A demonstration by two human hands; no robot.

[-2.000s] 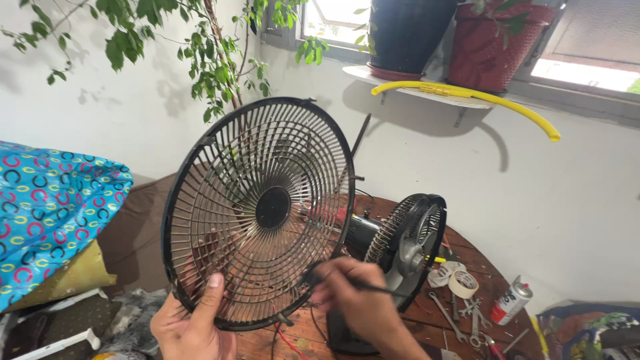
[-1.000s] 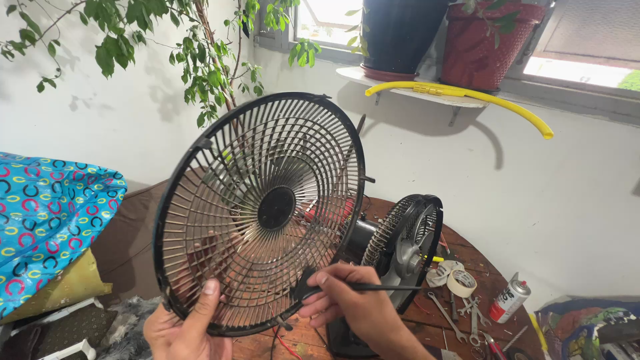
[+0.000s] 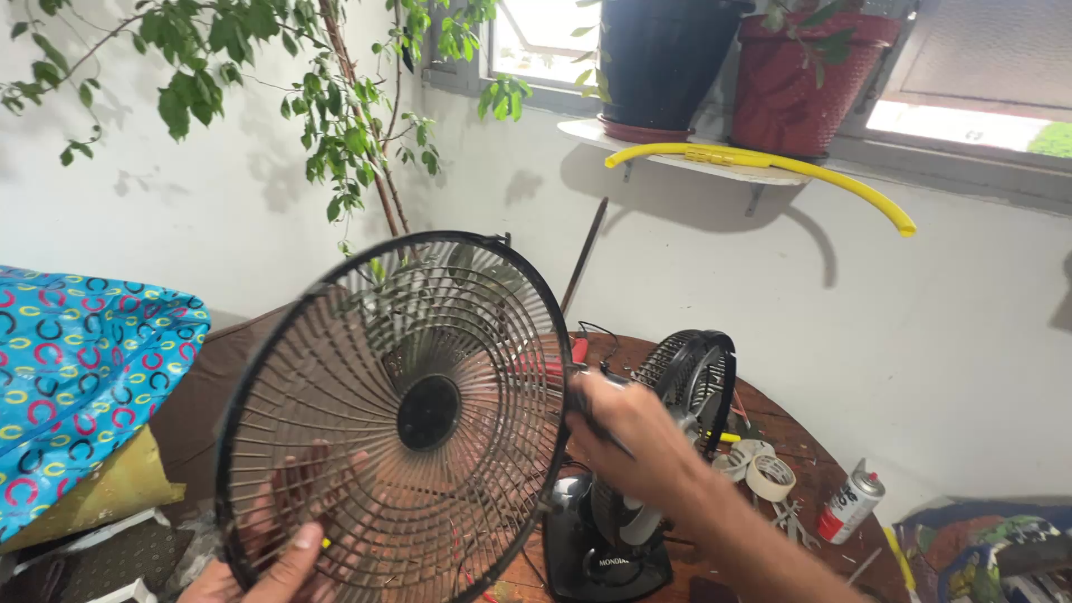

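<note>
My left hand grips the lower left rim of a round black fan grille, thumb in front and fingers behind the wires. At the grille's right rim is my right hand, closed on a slim dark tool, probably a brush, whose head is hidden. Behind my right forearm stands a black table fan on its base, its cage turned to the right.
On the round wooden table lie masking tape, wrenches and a spray can. A shelf holds pots and yellow tubing. Patterned blue cloth lies left.
My right hand has moved from the grille's lower right part up to its right rim with the dark tool. My left hand keeps its hold on the grille.
</note>
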